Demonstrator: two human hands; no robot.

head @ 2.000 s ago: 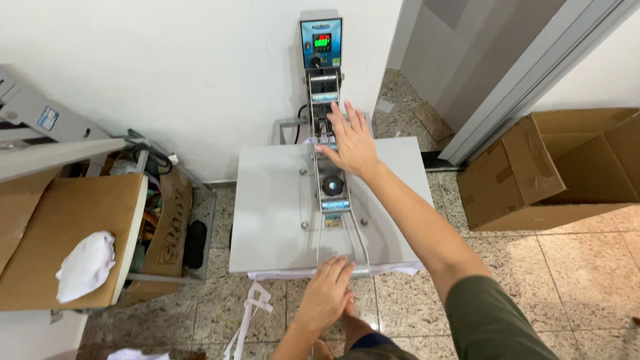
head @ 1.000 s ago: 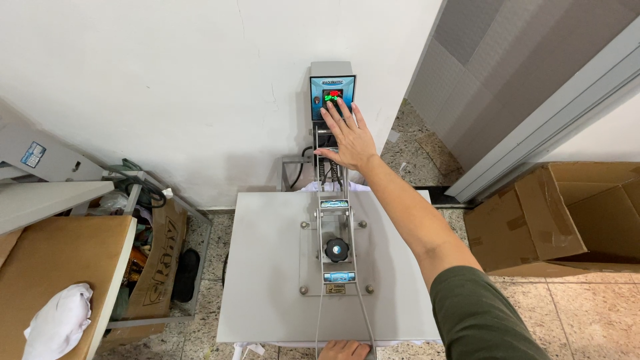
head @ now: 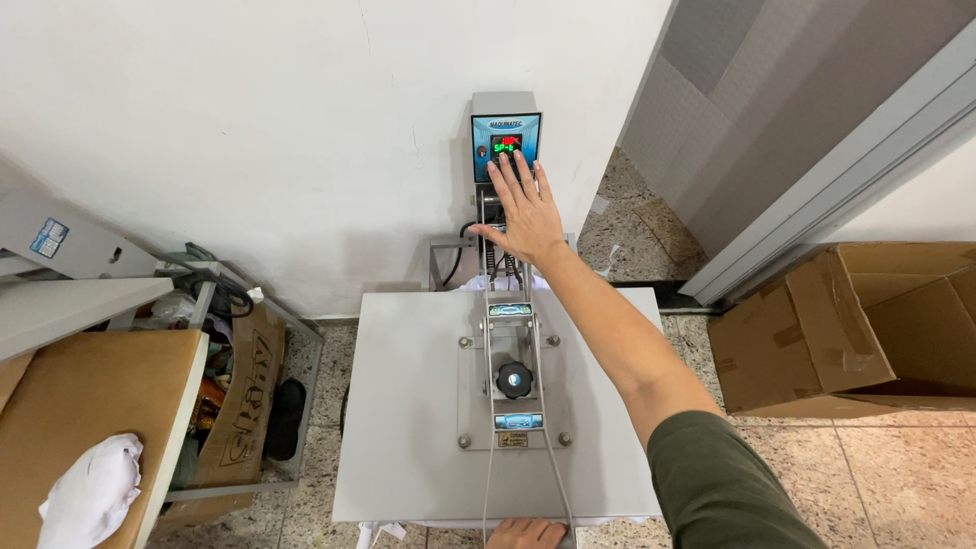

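Note:
A heat press with a flat grey top plate [head: 412, 396] stands against the wall, a black pressure knob [head: 515, 380] at the plate's middle. My right hand [head: 526, 217] is spread over the lower part of the lit control box [head: 506, 126], fingertips at its display; whether they touch it is unclear. At the bottom edge, my left hand [head: 526, 534] is curled at the front end of the press's metal lever [head: 560, 488], mostly cut off by the frame. White fabric [head: 393, 530] shows under the plate's front edge and behind its rear edge.
At the left, a bundle of white cloth [head: 95, 488] lies on a brown board [head: 99, 381], beside a metal frame holding a filled cardboard box [head: 248, 396]. An open cardboard box [head: 808, 328] stands on the floor at the right, near a door frame [head: 839, 152].
My right hand has moved up from above the press arm to the control box. My left hand was in front of the plate and is now at the lever's end. The view has shifted nearer.

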